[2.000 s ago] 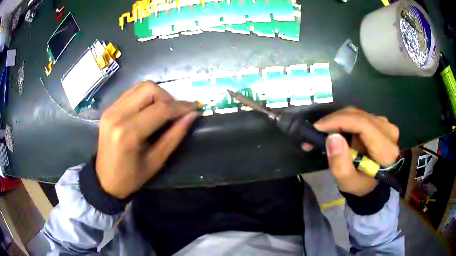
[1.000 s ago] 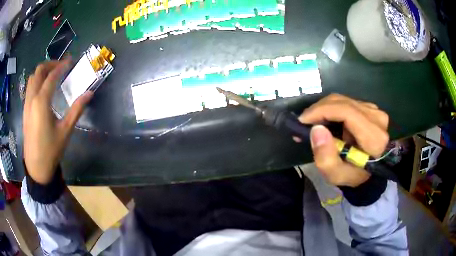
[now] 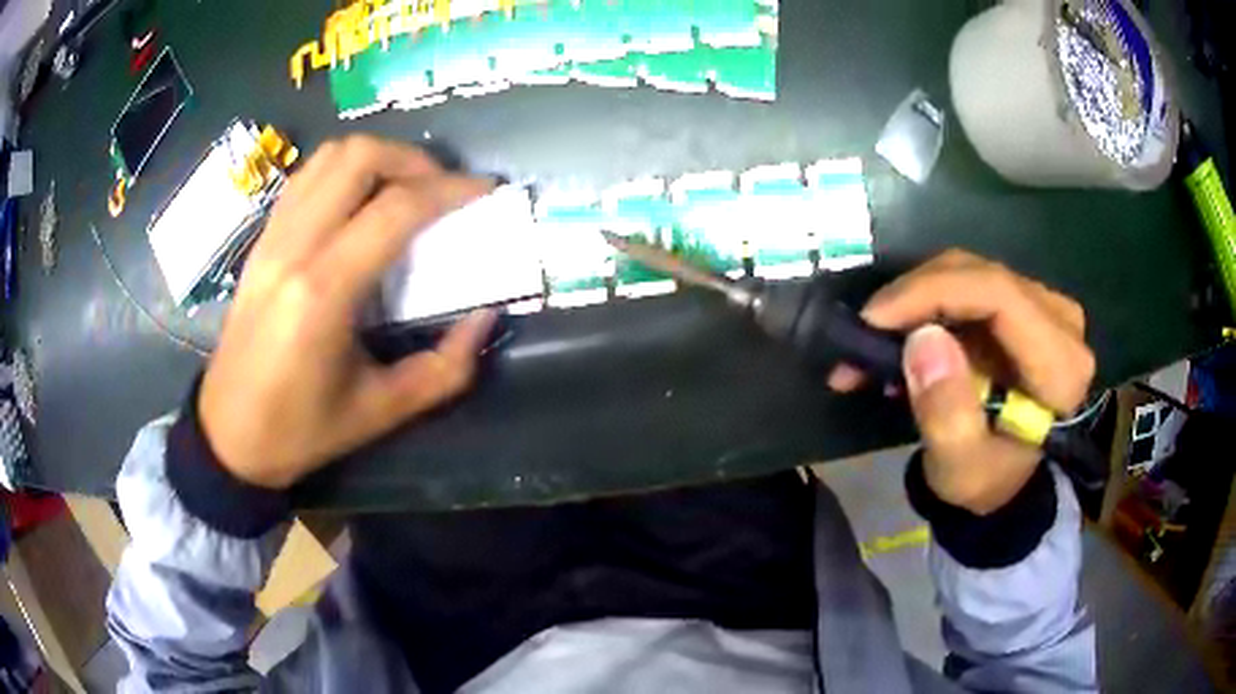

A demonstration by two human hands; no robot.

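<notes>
A long green PCB panel (image 3: 779, 224) lies on the dark mat in front of me. My left hand (image 3: 319, 298) holds a white-backed LCD module (image 3: 468, 258) between thumb and fingers at the panel's left end. Whether the module touches the panel is not clear. My right hand (image 3: 969, 359) grips the soldering iron (image 3: 813, 325), which has a black handle and yellow band. Its metal tip points left, over the left-middle part of the panel. A stack of white LCD modules (image 3: 203, 217) with orange tails lies left of my left hand, partly hidden by it.
Spare green boards (image 3: 569, 54) with orange tails lie at the back. A tip-cleaning pot (image 3: 1064, 95) stands back right, beside a small clear plastic piece (image 3: 911, 137). A loose dark LCD (image 3: 152, 111) lies back left. A yellow-green tool (image 3: 1213, 210) is at the right edge.
My left hand has moved right from the LCD stack to the panel's left end, now with a module in it. The right hand and iron have shifted slightly right.
</notes>
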